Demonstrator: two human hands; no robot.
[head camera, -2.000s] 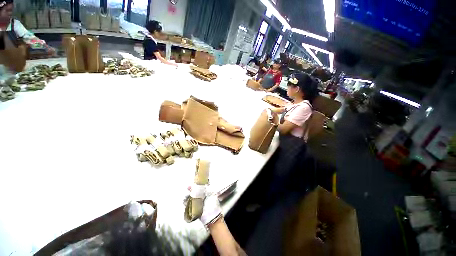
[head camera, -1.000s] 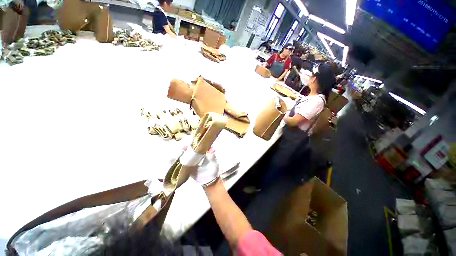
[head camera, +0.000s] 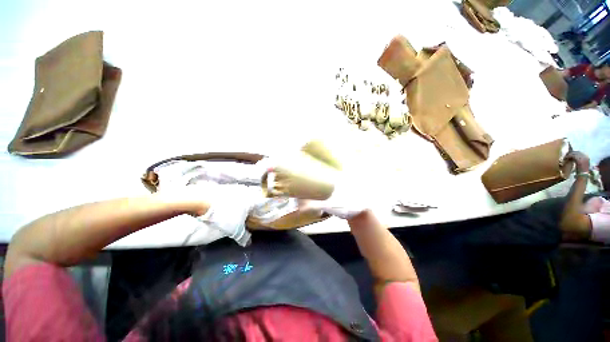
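A brown handbag (head camera: 221, 157) lies open at the table's near edge, its mouth holding white and see-through stuffing. A rolled khaki-tan strap (head camera: 304, 182) is over the right part of the mouth, blurred. My right hand (head camera: 342, 200), in a white glove, is at the strap's right end and holds it; its fingers blend into the white table. My left hand (head camera: 224, 212), in a white glove, is at the bag's near left side, against the stuffing; its fingers cannot be told from the white material.
Rolled straps (head camera: 374, 105) lie beyond the bag. Flat brown bags (head camera: 438, 97) overlap at the right; another folded bag (head camera: 63, 93) lies far left. Small flat cards (head camera: 413, 208) lie by the near edge. At right, a person's hand (head camera: 580, 163) touches a brown bag (head camera: 528, 170).
The view has swung down and left. My right hand has brought the rolled strap from over the table to the bag mouth. My left arm has come into view.
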